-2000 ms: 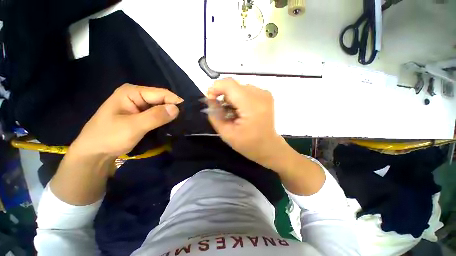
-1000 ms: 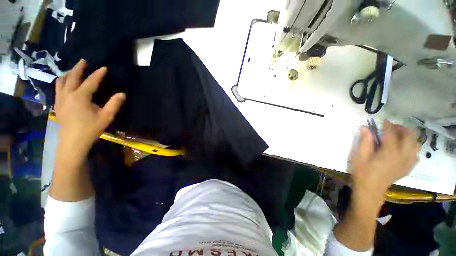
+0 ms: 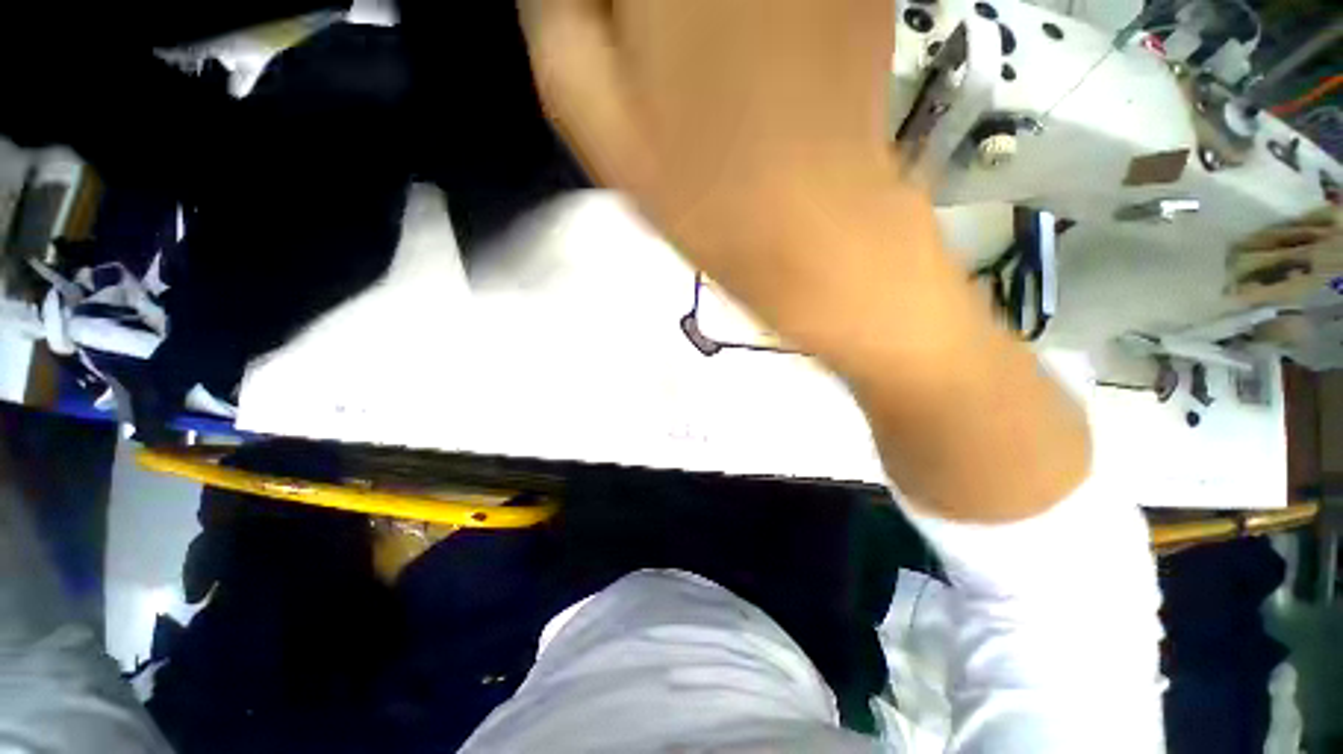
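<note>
My right hand (image 3: 722,103) reaches up across the middle of the view, large and blurred. Its fingers run out past the top edge, so I cannot tell whether it holds anything. My left hand is not in view. Dark cloth (image 3: 324,148) lies heaped at the upper left and top, with blurred edges over the white table (image 3: 589,405). The white sewing machine head (image 3: 1097,111) is at the upper right. My right wrist and forearm hide part of the machine bed and needle area.
Black-handled scissors (image 3: 1043,280) lie partly hidden behind my right forearm. White scraps (image 3: 111,312) lie at the far left. A yellow-edged rail (image 3: 339,498) runs below the table's front edge. A blurred grey shape (image 3: 59,685) is at the lower left.
My right hand has moved from the table's right side up to the top centre. My left hand has left the view. The dark piece no longer covers the table's front edge; white tabletop shows there.
</note>
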